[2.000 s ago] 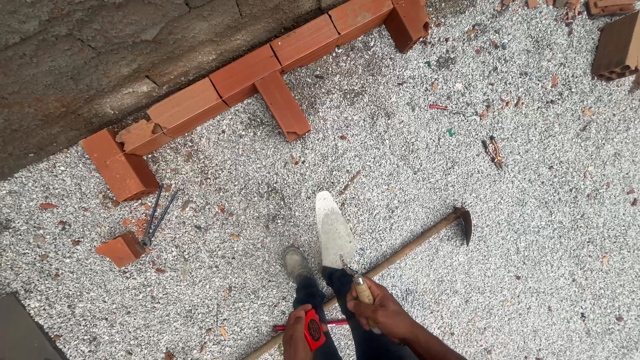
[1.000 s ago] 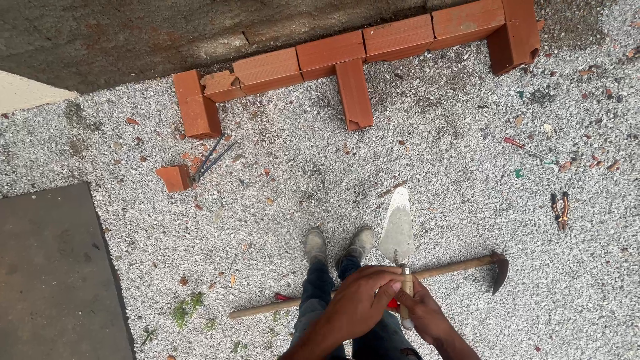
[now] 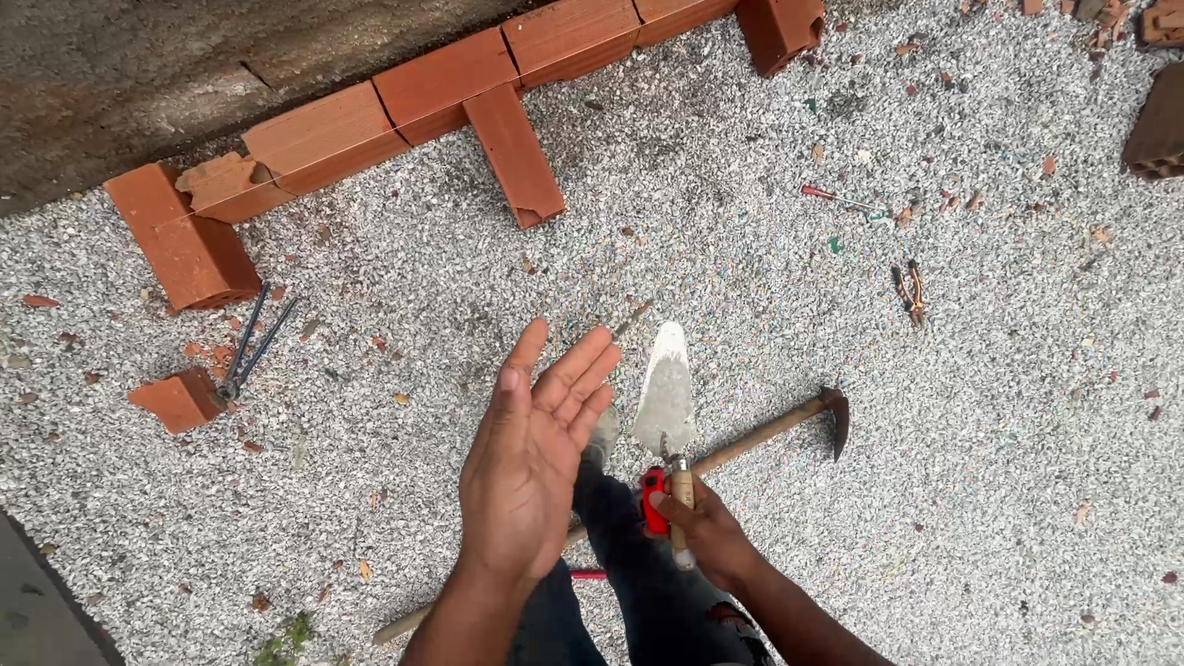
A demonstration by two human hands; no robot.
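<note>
My left hand (image 3: 532, 462) is raised palm up with its fingers apart and nothing in it. To its right, my right hand (image 3: 708, 527) grips the wooden handle of a masonry trowel (image 3: 668, 393), whose blade points away from me, together with a red tape measure (image 3: 655, 501). Beneath the hands a hoe (image 3: 768, 435) lies on the gravel, partly hidden by my legs. A row of hollow clay bricks (image 3: 444, 79) runs along the wall, with one brick (image 3: 518, 153) jutting out from its middle and others set crosswise at both ends.
A broken brick piece (image 3: 178, 400) lies at the left, touching metal pincers (image 3: 250, 347). Pliers (image 3: 911, 294) and a red-handled screwdriver (image 3: 837, 197) rest on the gravel at the right. Another hollow brick (image 3: 1158, 125) is at the right edge, a dark slab (image 3: 42, 601) at the lower left.
Two seconds ago my left hand held the red tape measure; now it is empty and the tape is in my right hand beside the trowel handle. One second ago both hands were together.
</note>
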